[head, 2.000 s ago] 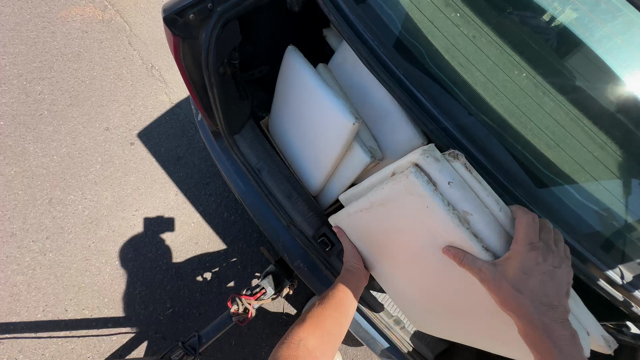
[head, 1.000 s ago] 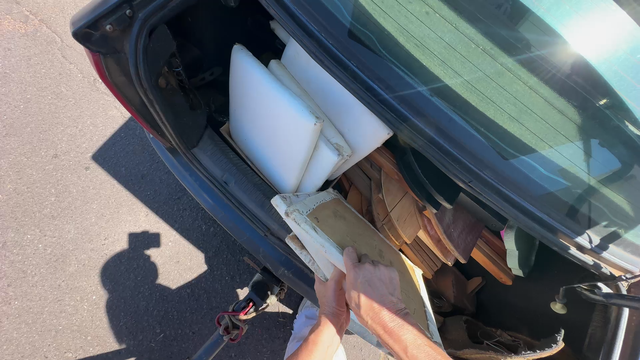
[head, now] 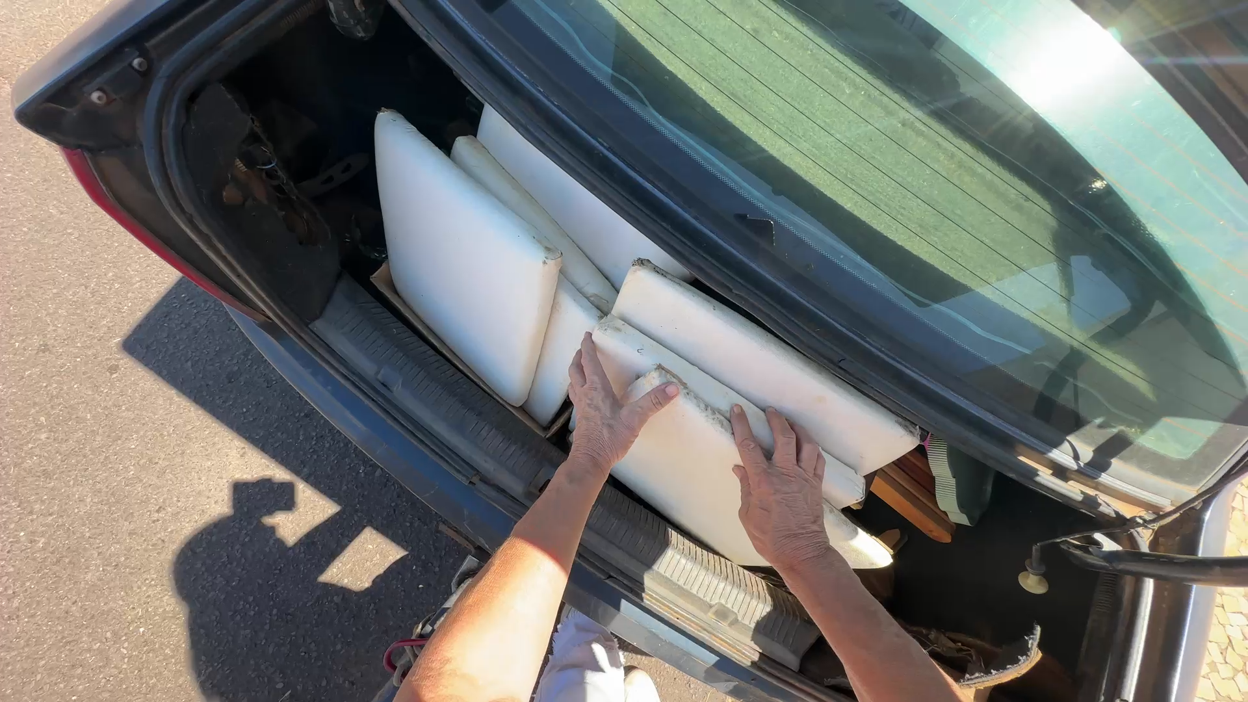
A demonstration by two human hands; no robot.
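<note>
Several white padded panels stand tilted in the open trunk of a dark car. My left hand (head: 612,405) rests with fingers apart on the left edge of the front white panel (head: 682,468). On the upper right part of the same stack lies my right hand (head: 780,478), its fingers spread at the panels' edges. Another white panel (head: 751,366) leans just behind, against the trunk's far rim. To the left is a second group, with a large white panel (head: 463,253) in front of others.
The ribbed trunk sill (head: 682,565) runs below my hands. Above them is the rear window (head: 926,195). Wooden pieces (head: 912,502) show right of the panels, near a metal strut (head: 1150,564). A red tail light (head: 146,234) is at the left.
The panels my hands were holding at the trunk's edge now stand inside it, covering most of the wooden pieces seen one second ago. My hands have moved apart. The view has shifted closer.
</note>
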